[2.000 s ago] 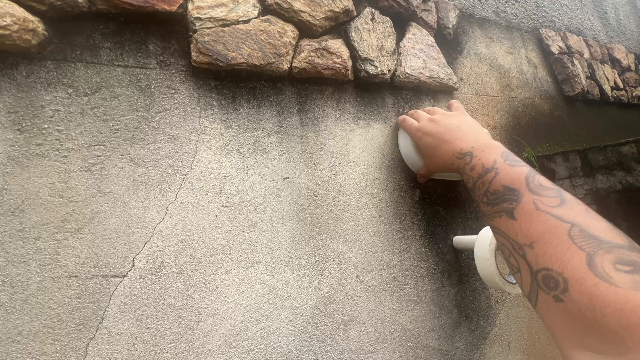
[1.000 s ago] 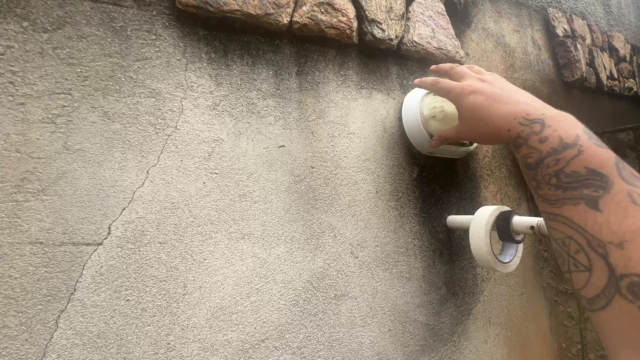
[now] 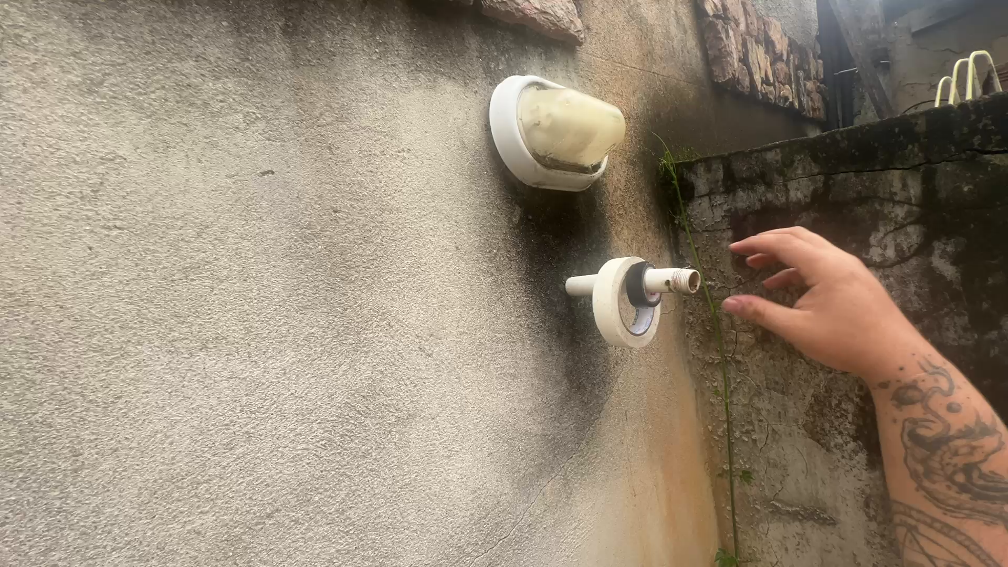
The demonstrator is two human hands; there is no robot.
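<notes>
My right hand [image 3: 819,303] is in the air at the right, fingers apart and slightly curled, holding nothing. Nearest to it is the threaded end of a white plastic pipe [image 3: 669,280], which sticks out of the rough plastered wall. A roll of white tape [image 3: 612,303] and a smaller roll of black tape [image 3: 642,285] hang around the pipe. Above them an oval bulkhead wall lamp [image 3: 571,130], with a white rim and a cloudy yellowish cover, sits on the wall. My left hand is not in view.
The stained plastered wall [image 3: 315,315] fills the left and middle. A dark, weathered wall [image 3: 850,173] meets it at the right, with a thin green vine [image 3: 720,378] near the corner. Rough stone cladding [image 3: 760,55] juts out above. Pale curved metal tubes [image 3: 954,79] show at the upper right.
My right hand has come off the wall lamp and moved to the right and down, beside the pipe end. The view has swung to the right.
</notes>
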